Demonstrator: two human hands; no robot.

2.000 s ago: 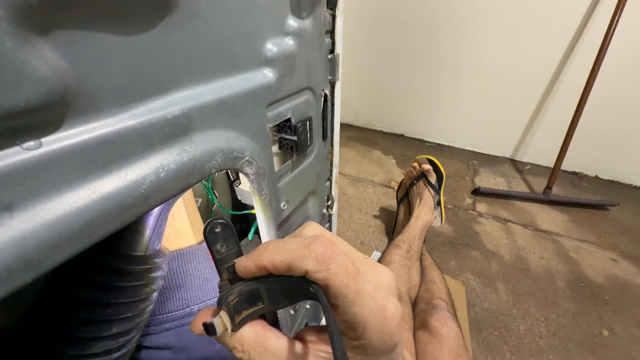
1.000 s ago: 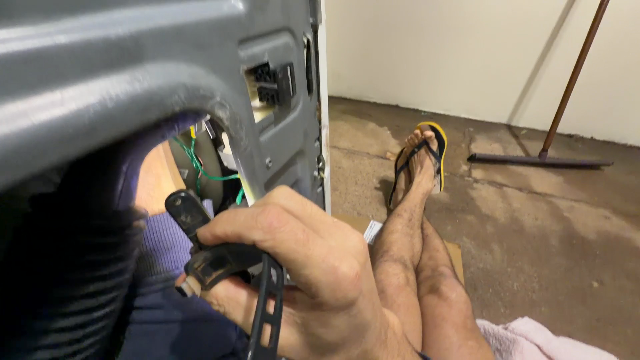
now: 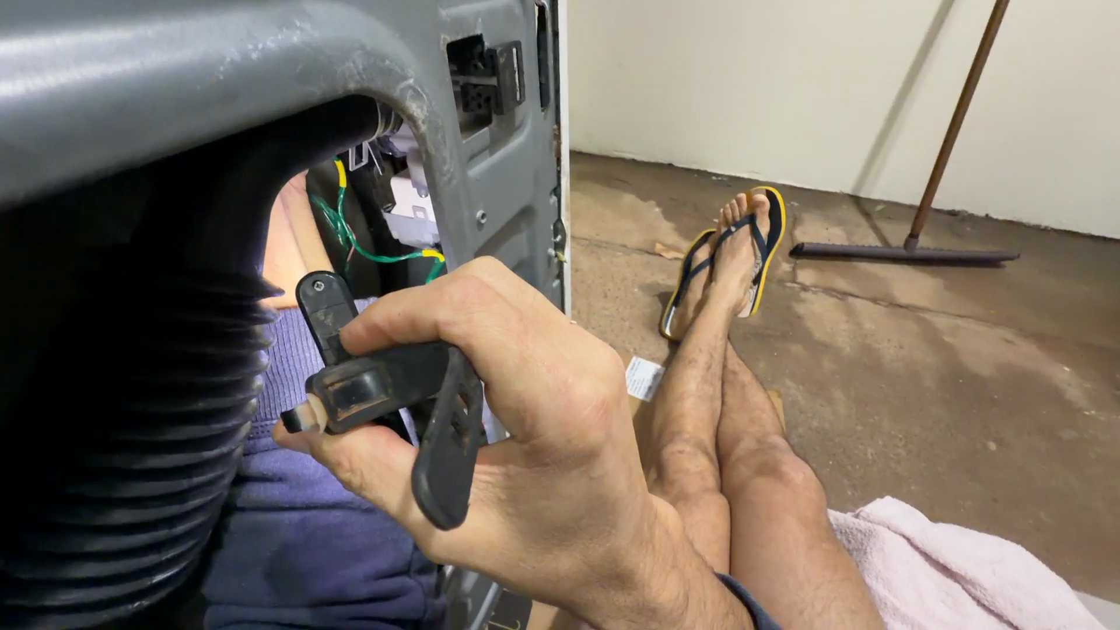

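My right hand (image 3: 534, 420) comes in from the lower right and pinches a small black plastic device with a perforated rubber strap (image 3: 359, 385) between thumb and fingers. A screw head shows on its upright arm, and a short pale tip sticks out at its left end. The hand is in front of the opening in a grey metal door panel (image 3: 516, 184). Green wires with yellow tape (image 3: 350, 241) and a whitish plastic part (image 3: 411, 206) show in that opening. My left hand is not in view.
A black corrugated sleeve (image 3: 149, 420) fills the left, beside blue fabric (image 3: 324, 542). Crossed legs in flip-flops (image 3: 761, 254) stretch over the concrete floor. A floor squeegee (image 3: 910, 249) leans by the white wall; a pink towel (image 3: 954, 560) is at lower right.
The view has shifted, and more of the pink towel shows. My right hand keeps hold of the black device, whose strap is turned differently.
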